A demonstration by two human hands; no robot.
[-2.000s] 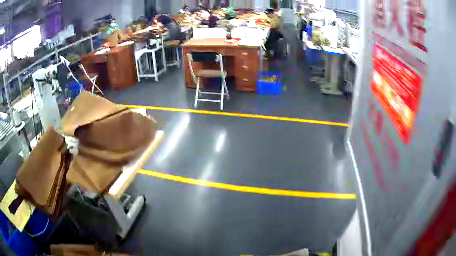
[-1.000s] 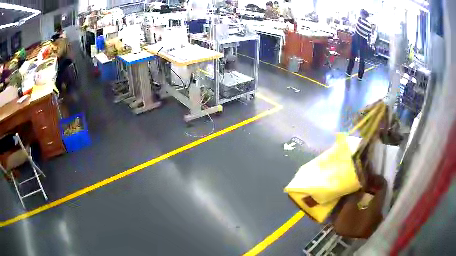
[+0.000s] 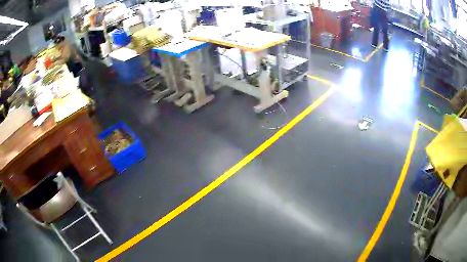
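Note:
Neither of my hands is in view, and nothing held shows. Nearest in front of me is the dark grey floor [image 3: 246,189] with yellow lane lines [image 3: 220,179]. A folding chair [image 3: 56,204] with a white frame stands at the lower left. A yellow bag [image 3: 449,151] hangs at the right edge, partly cut off by the picture's rim. A blue crate [image 3: 123,147] with small brownish pieces in it stands on the floor beside the desk.
A brown wooden desk [image 3: 84,148] with papers stands at the left. Tables with a blue edge [image 3: 182,47] and an orange edge [image 3: 240,38] stand at the back centre, beside a metal-framed rack [image 3: 309,46]. A person [image 3: 380,25] stands far back right.
The view has swung from the brown panels at left to the aisle at right. Since the last frame, the desk and crate show more fully, and the yellow bag has shifted to the right rim.

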